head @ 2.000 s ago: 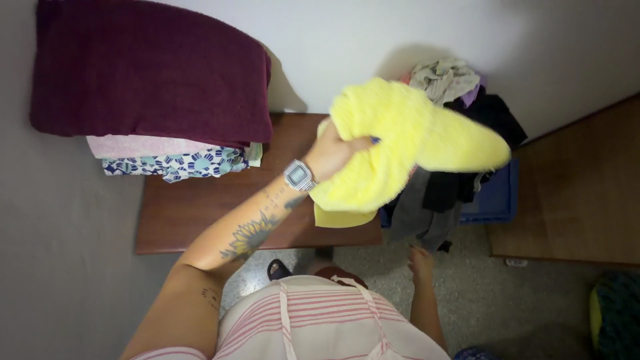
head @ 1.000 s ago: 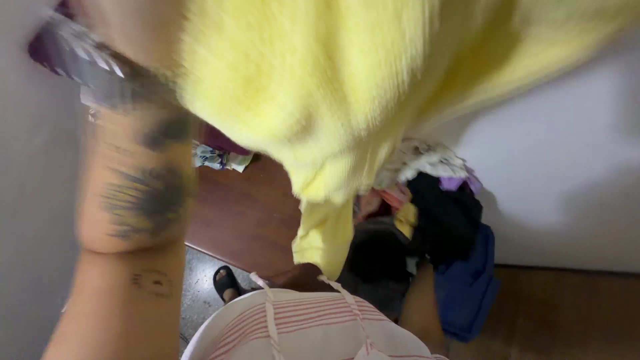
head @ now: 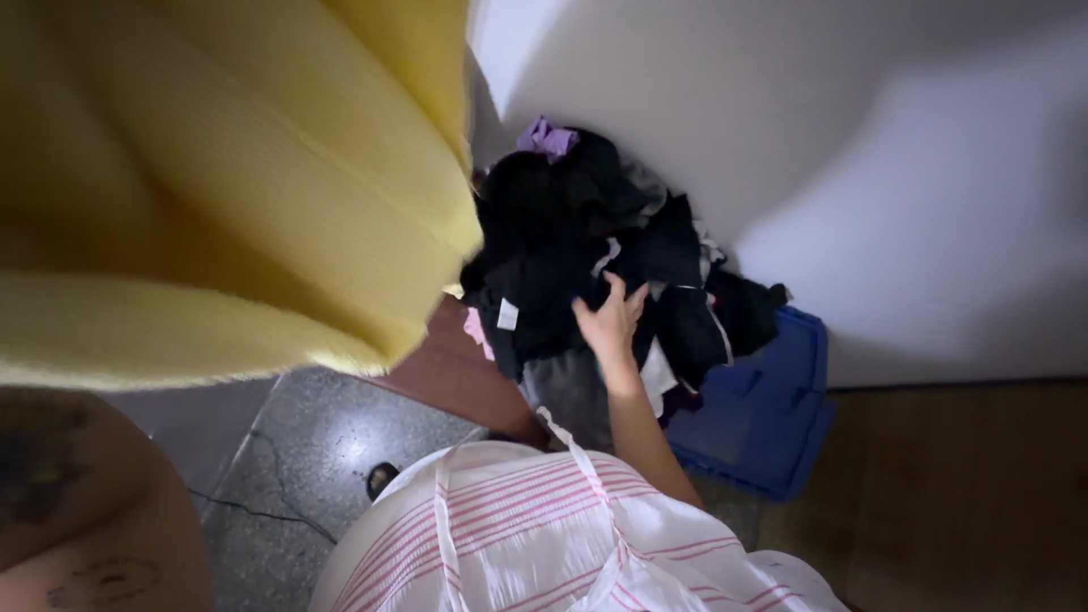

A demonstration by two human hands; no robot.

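Observation:
A yellow plush cloth (head: 255,187) fills the upper left, close to the camera. My tattooed left arm shows below it at the left edge, but the left hand itself is out of sight. With fingers spread, my right hand (head: 610,323) is at the front of a heap of mostly black clothes (head: 561,204); whether it touches them cannot be told. On the heap lie a purple cloth (head: 548,140) and a white garment tag (head: 507,314). Grey fabric (head: 569,391) hangs at its front.
The heap rests by a reddish-brown wooden surface (head: 459,365) and a blue plastic container (head: 765,408). Behind it rises a pale wall (head: 918,212). A dark cable (head: 263,513) runs over the speckled floor (head: 314,433). Brown wood (head: 935,493) is at the right.
The yellow cloth, earlier held over the wooden surface by my left hand, now hangs near the camera at the left. My right hand has risen to the dark clothes. The view has shifted towards the heap.

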